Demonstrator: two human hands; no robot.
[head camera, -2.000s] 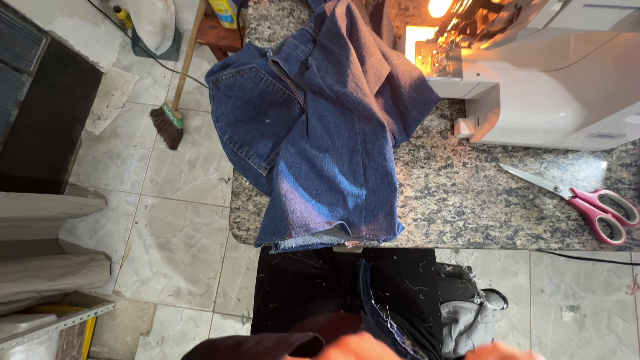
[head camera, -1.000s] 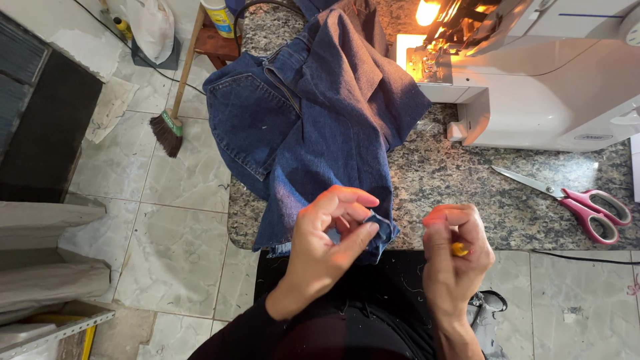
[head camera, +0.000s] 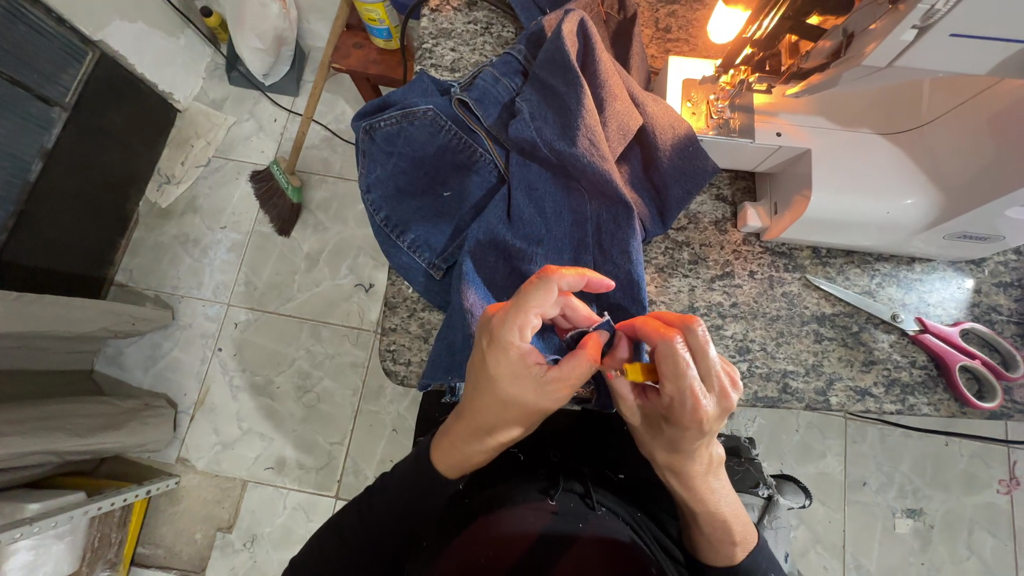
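Blue denim fabric, part of a garment with a pocket (head camera: 512, 192), lies over the granite tabletop and reaches its front edge. My left hand (head camera: 528, 360) pinches the frayed lower edge of the denim between thumb and fingers. Close against it on the right, my right hand (head camera: 680, 376) holds a small yellow tool (head camera: 640, 372), its fingertips at the same denim edge. The tool's tip is hidden, so its exact kind cannot be told. Scissors with pink handles (head camera: 912, 320) lie on the tabletop to the right of my hands.
A white sewing machine (head camera: 880, 160) with its lamp lit stands at the back right of the granite tabletop (head camera: 720, 296). On the left, a broom (head camera: 280, 192) leans near a reddish wooden stool (head camera: 372, 60) bearing a yellow container (head camera: 378, 22). A black cable (head camera: 936, 428) runs below the table's front edge.
Both hands have come up from the bottom of the view to the denim's lower edge. Over the last second my right hand has moved left, up against my left hand.
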